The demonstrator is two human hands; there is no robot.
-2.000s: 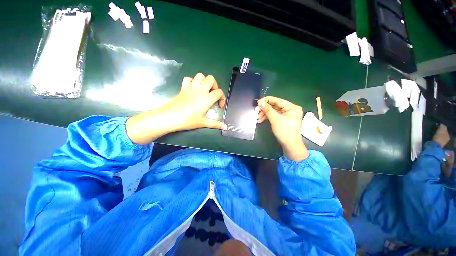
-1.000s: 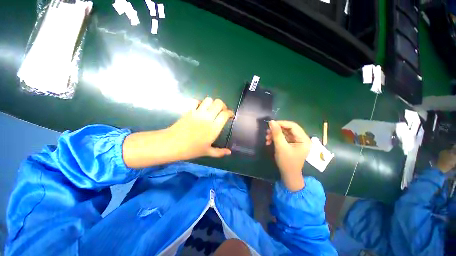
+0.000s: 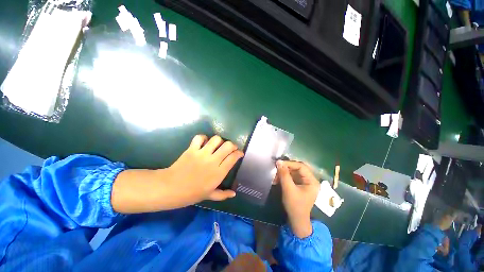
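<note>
A smartphone [image 3: 258, 167] lies on the green bench in front of me, tilted slightly, with a greyish glossy film sheet on its face and diagonal stripes near its lower end. My left hand [image 3: 204, 172] rests on the bench with its fingertips and thumb along the phone's left edge, steadying it. My right hand [image 3: 297, 191] is at the phone's right edge, thumb and finger pinched together at the film's edge; what is between them is too small to tell.
Black foam trays [image 3: 318, 48] lie beyond the phone, with a second tray [image 3: 424, 79] further right. A bagged film stack [image 3: 45, 58] is far left. White tabs [image 3: 131, 26] lie upper left. Right are a folded cloth [image 3: 328, 200], yellowish stick [image 3: 336, 176], labelled bottle [image 3: 383, 183] and white scraps [image 3: 422, 186].
The view has tilted up, so bench items sit lower and more of the trays shows. The phone's face looks paler. Both hands keep their places at its edges.
</note>
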